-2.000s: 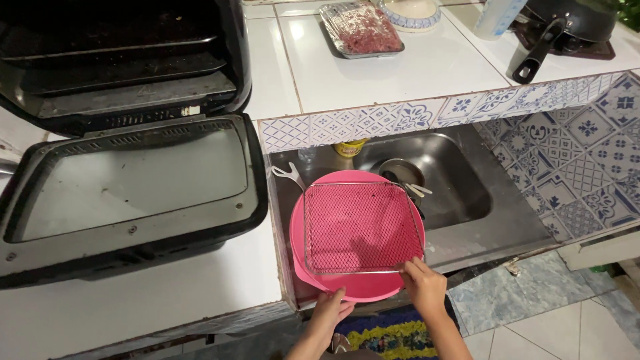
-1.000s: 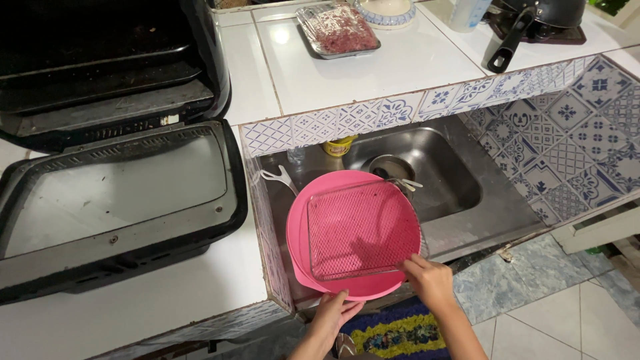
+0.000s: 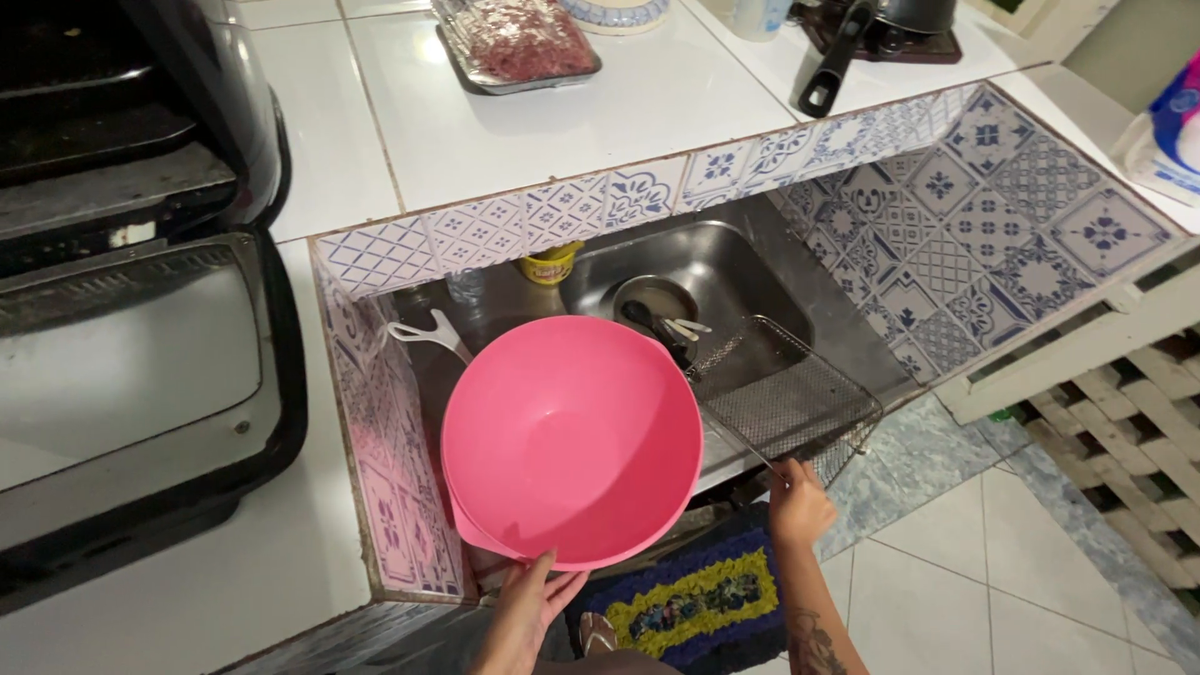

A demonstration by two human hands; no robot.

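My left hand (image 3: 536,605) grips the near rim of a pink plastic bowl (image 3: 572,436), its thumb over the edge and its fingers beneath. The bowl tilts toward me, with nothing in it. My right hand (image 3: 802,502) pinches the near edge of a wire mesh basket (image 3: 797,403), which is right of the bowl and over the front right part of the steel sink (image 3: 759,272). Behind the bowl, a round pan (image 3: 667,298) lies in the sink basin, with a dark utensil and several pale handles in and beside it.
A white-handled utensil (image 3: 436,333) and a yellow tub (image 3: 548,264) are by the sink. An open black appliance (image 3: 253,375) occupies the left counter. Wrapped meat (image 3: 525,42) sits on the back counter (image 3: 600,122). A black-handled pan (image 3: 837,66) rests on a stove at the back right.
The mesh basket was over the pink bowl in both earlier frames; my right hand has moved it to the right, off the bowl. My left hand has stayed on the bowl's rim.
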